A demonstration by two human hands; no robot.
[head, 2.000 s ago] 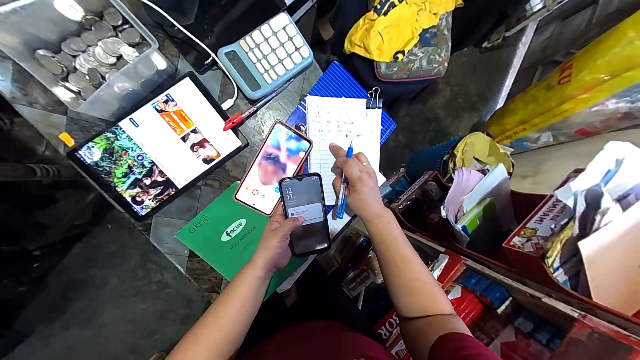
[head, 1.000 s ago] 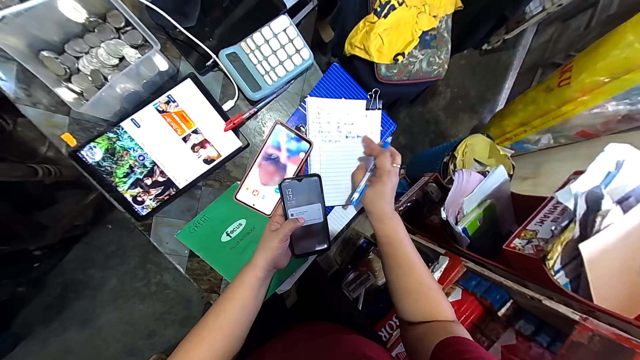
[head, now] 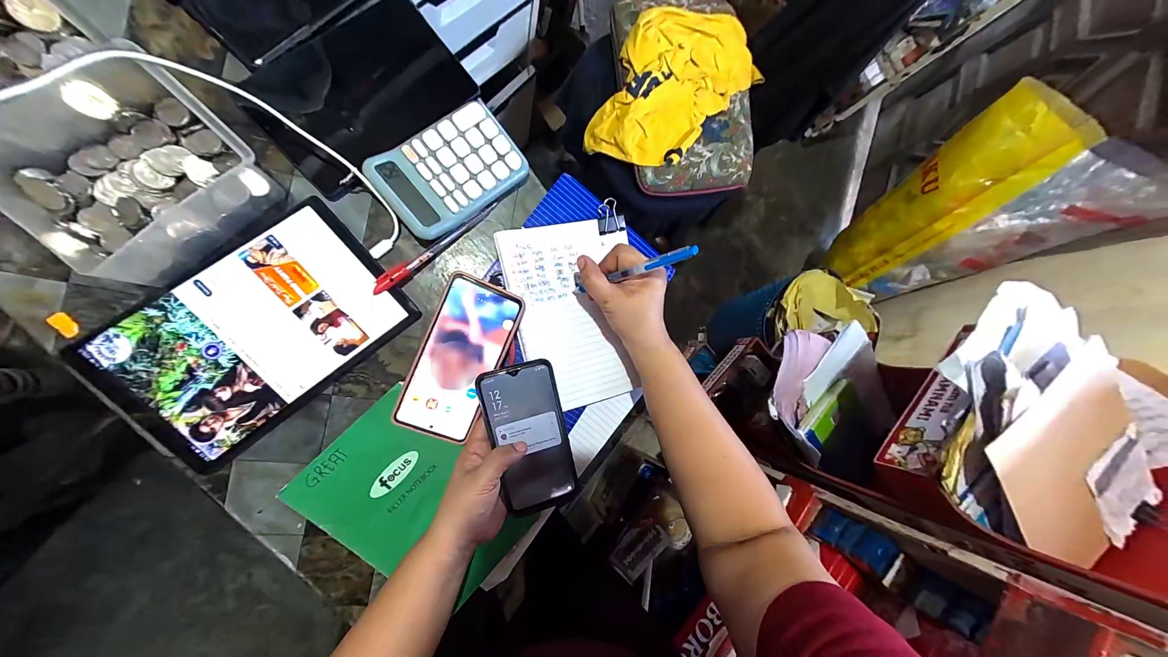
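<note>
My left hand (head: 476, 488) holds a black smartphone (head: 529, 456) with its lock screen lit, the thumb resting on the glass. In my right hand (head: 628, 297) is a blue pen (head: 650, 264), its tip end at the handwritten lines on a ruled notepad (head: 575, 356). A black binder clip (head: 610, 217) grips the pad's top edge, and a blue ridged folder or notebook (head: 557, 203) lies beneath. A second smartphone (head: 459, 358), also lit, lies between the pad and a tablet (head: 246, 333). Under the phones is a green filler notebook (head: 365, 479).
A plastic tub of coins (head: 137, 182) stands upper left, crossed by a white cable (head: 274, 108). A calculator (head: 447, 169) and red pen (head: 406, 272) lie above the tablet. Boxes of papers (head: 1031, 447) stand right; a yellow cloth (head: 675, 78) rests on a patterned cushion (head: 707, 151).
My right hand, holding the blue pen, has moved up the notepad onto the handwritten lines. My left hand keeps hold of the black smartphone.
</note>
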